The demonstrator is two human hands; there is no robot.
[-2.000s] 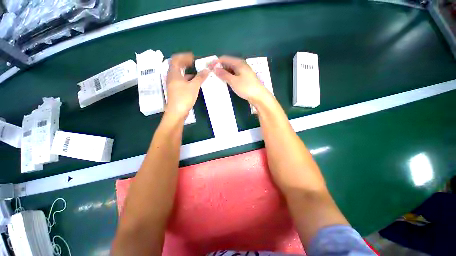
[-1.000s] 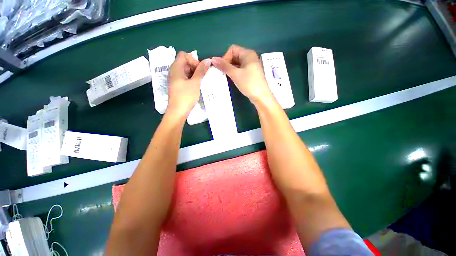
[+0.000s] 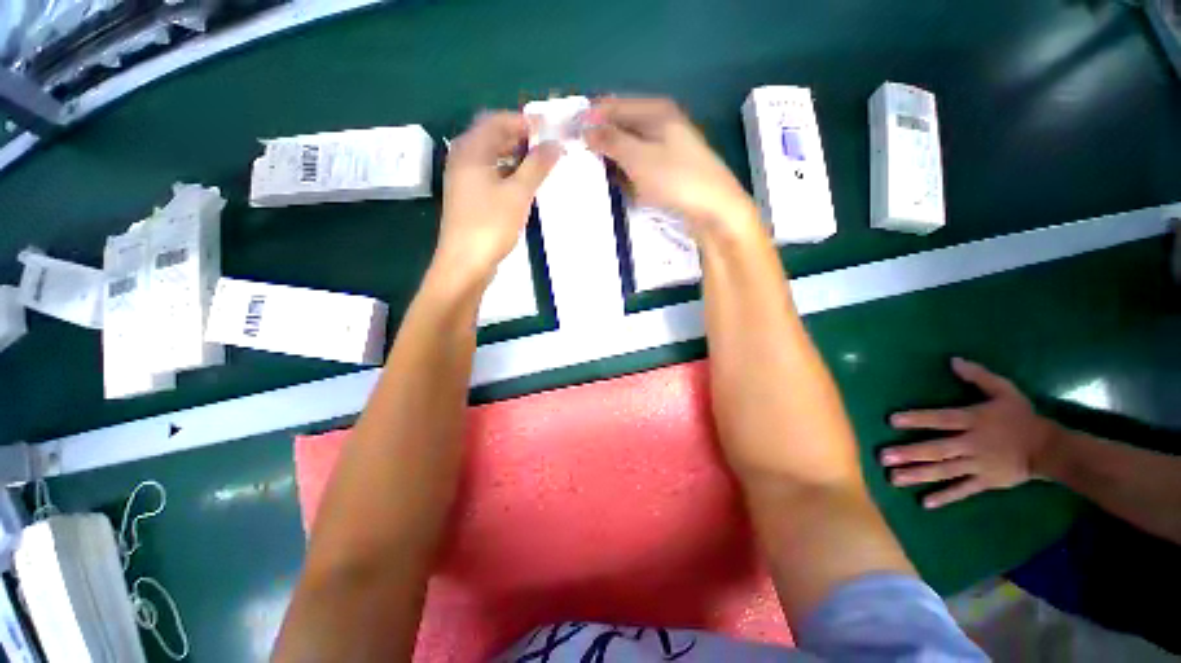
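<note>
A slim white box (image 3: 579, 246) stands out from the white rail towards the far side, its near end at the rail. My left hand (image 3: 495, 194) and my right hand (image 3: 667, 156) are at its far end, one on each side, with fingertips on a white flap. The fingers are blurred, and the flap's exact state cannot be told. Another white box (image 3: 508, 288) lies partly under my left hand, and one more (image 3: 663, 249) lies partly behind my right wrist.
White boxes lie on the green belt (image 3: 699, 58) at left and right. A red mat (image 3: 589, 518) is under my forearms. Corded white units (image 3: 80, 589) are at lower left, bagged parts (image 3: 97, 52) at upper left. Another person's hand (image 3: 971, 447) rests on the worktop at right.
The loose boxes on the belt have shifted to the right. The box at my hands stays at the rail, and a flap now shows between my fingertips. Another person's hand has appeared at right.
</note>
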